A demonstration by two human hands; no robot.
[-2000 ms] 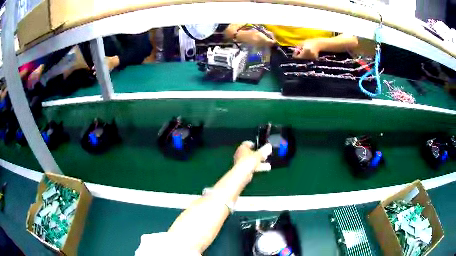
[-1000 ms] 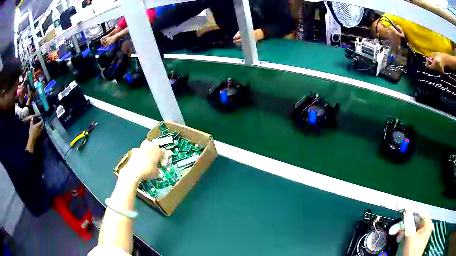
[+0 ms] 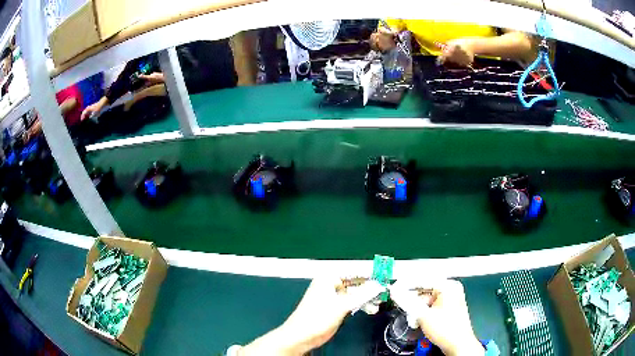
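Observation:
A small green circuit board (image 3: 382, 272) is held upright between the fingertips of both hands, above the chassis. My left hand (image 3: 338, 302) pinches its lower left side. My right hand (image 3: 438, 309) is at its lower right, with fingertips close together. The fingertips look whitish, and it is unclear whether they are covered. Under the hands, a black chassis sub-assembly (image 3: 402, 332) with a round centre and a blue component lies on the green bench mat, partly hidden by both hands.
Boxes of loose boards stand left (image 3: 153, 295) and right (image 3: 564, 302). A striped PCB panel (image 3: 527, 313) lies beside the right box. Yellow-handled pliers (image 3: 28, 274) lie far left. Beyond the white rail (image 3: 230, 265), the conveyor (image 3: 313, 233) carries several chassis. People work across it.
The view has swung back right. My left hand has left the left box and now meets my right hand at a green board over the chassis. The conveyor chassis have shifted in view.

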